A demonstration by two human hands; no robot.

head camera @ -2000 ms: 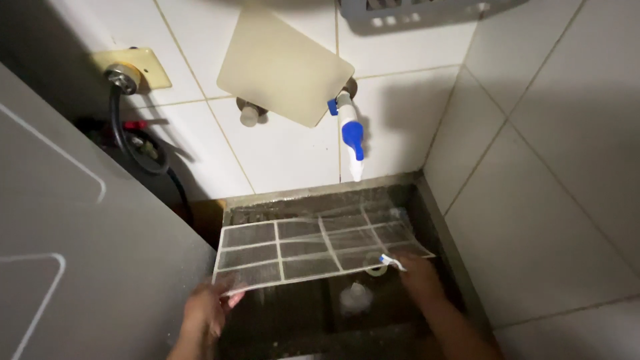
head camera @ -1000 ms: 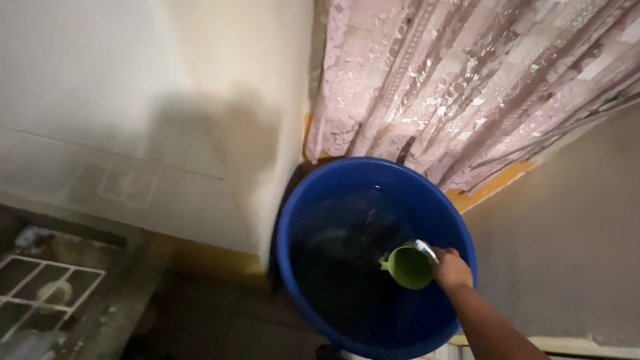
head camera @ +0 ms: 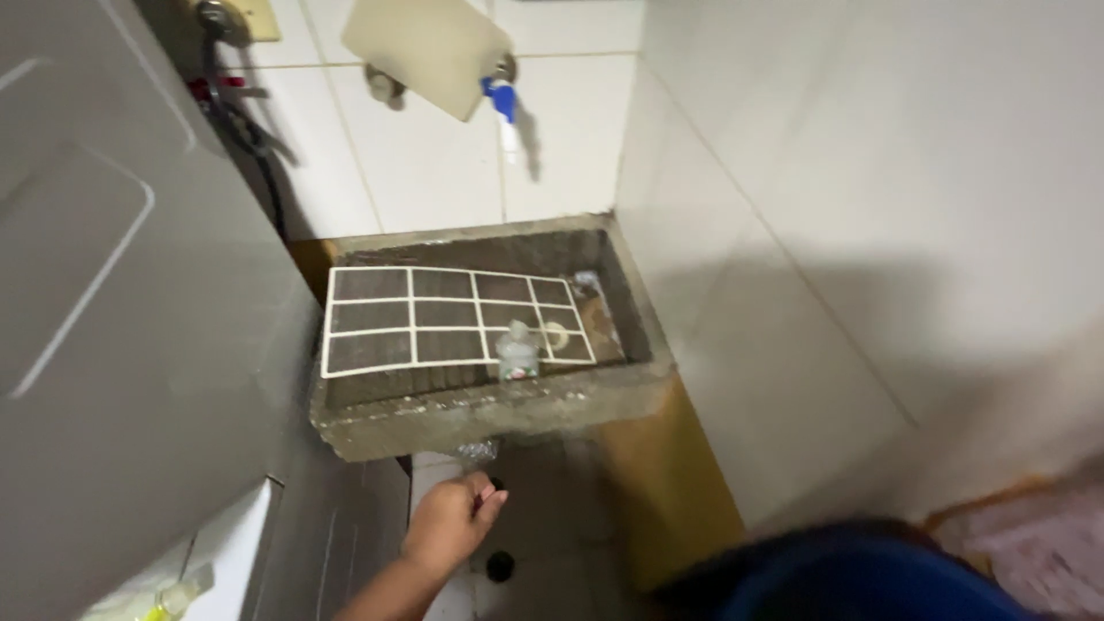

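A white-framed mesh filter panel lies across the inside of a concrete sink, its left end on the sink's side. A small clear bottle stands near the front rim, partly over the panel. My left hand is below and in front of the sink, fingers curled together, with nothing visible in it. My right hand is out of view. The blue-handled tap is on the tiled wall above.
A large blue tub is at the lower right, by a pink curtain. A grey appliance panel borders the left. Dark round objects are on the floor. A black hose hangs behind the appliance.
The view has swung back from the blue tub to the sink. Two seconds ago both hands held the panel; now it rests in the sink. The hand with the green dipper has left view.
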